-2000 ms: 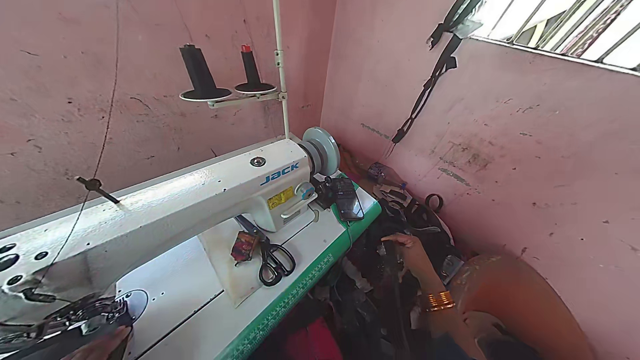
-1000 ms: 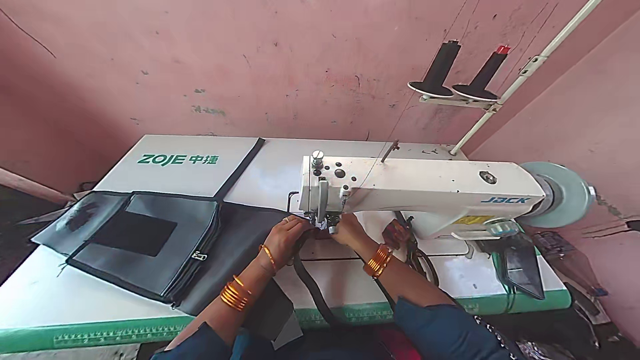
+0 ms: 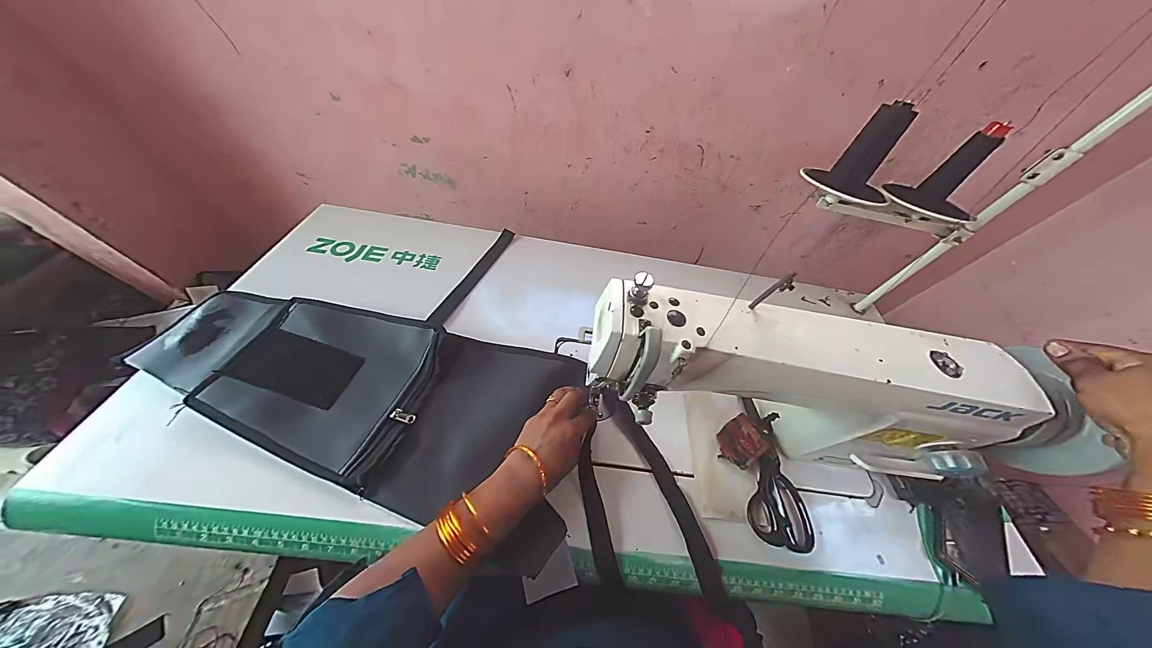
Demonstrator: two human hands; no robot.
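Observation:
A Jack sewing machine (image 3: pixel 828 360) stands on a white table, its needle end over a dark grey bag (image 3: pixel 486 405) with black edging and a zipper. My left hand (image 3: pixel 562 427) grips the bag's edge and black binding beside the presser foot. Far right, my right hand (image 3: pixel 1107 387) rests with bent fingers on the machine's handwheel (image 3: pixel 1048 423); whether it grips the rim cannot be told. A black strap (image 3: pixel 670 495) runs from the needle area down over the table's front edge. The needle tip is hidden.
Black-handled scissors (image 3: pixel 781 508) lie under the machine arm beside a small red bundle (image 3: pixel 745 441). Two black thread cones (image 3: pixel 868 153) stand on a thread stand at the back right. The table's green front edge (image 3: pixel 360 540) bears a ruler. A pink wall rises behind.
My right hand has left the needle area and moved right to the handwheel. My left hand stays by the presser foot. Two seconds ago the view faced far more to the right.

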